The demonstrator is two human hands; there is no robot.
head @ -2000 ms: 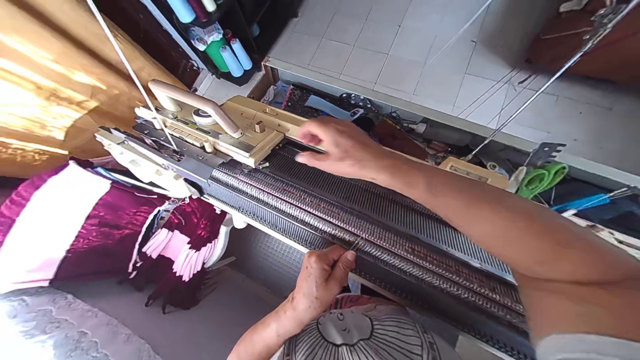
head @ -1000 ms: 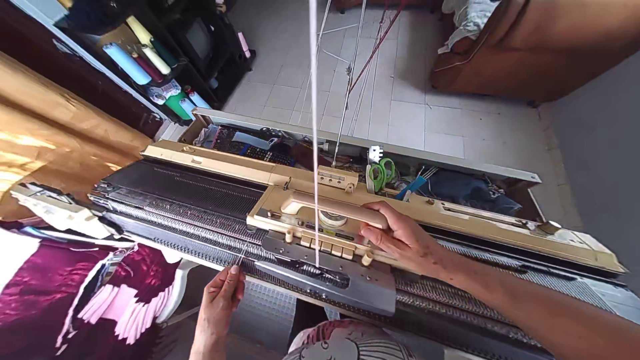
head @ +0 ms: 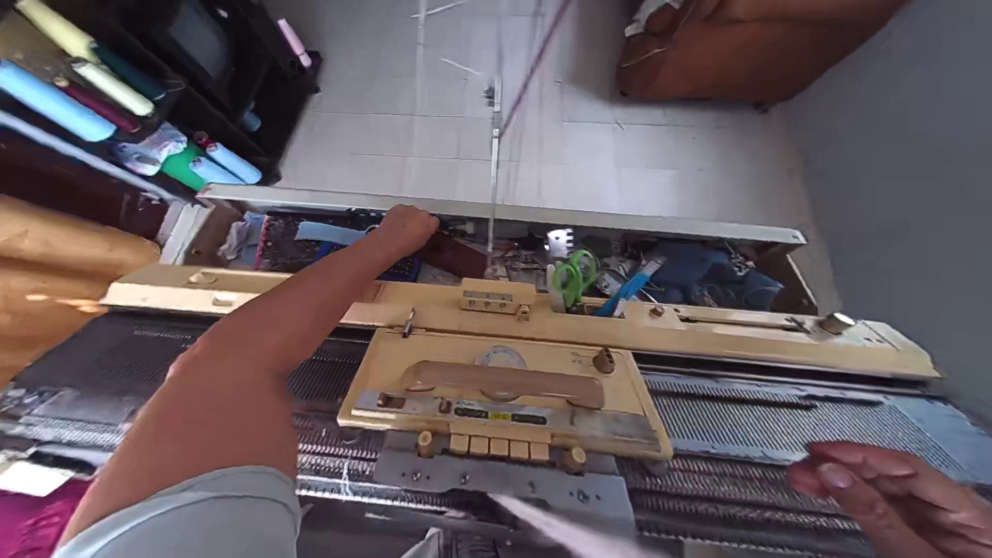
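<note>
My left hand [head: 408, 230] reaches over the knitting machine into the long tray behind it; its fingers are turned down and hidden, so what they touch cannot be seen. My right hand [head: 891, 492] hovers over the right part of the needle bed [head: 721, 496], fingers half bent, with nothing visible in it. Between the hands the cream knitting machine carriage [head: 504, 380] with its tan handle sits on the bed. Pale blurred yarn [head: 550, 523] lies at its front edge.
Green-handled scissors [head: 573, 277], a blue tool [head: 632, 288] and dark blue cloth [head: 694, 271] are in the tray [head: 504, 208]. Yarn cones [head: 58, 101] stand on a dark shelf at the left. Burgundy fabric [head: 43, 519] is at the lower left. A brown sofa [head: 721, 50] stands beyond.
My right hand has let go of the carriage handle and is now off to its right. My left hand has gone from the bed's front edge to the tray behind.
</note>
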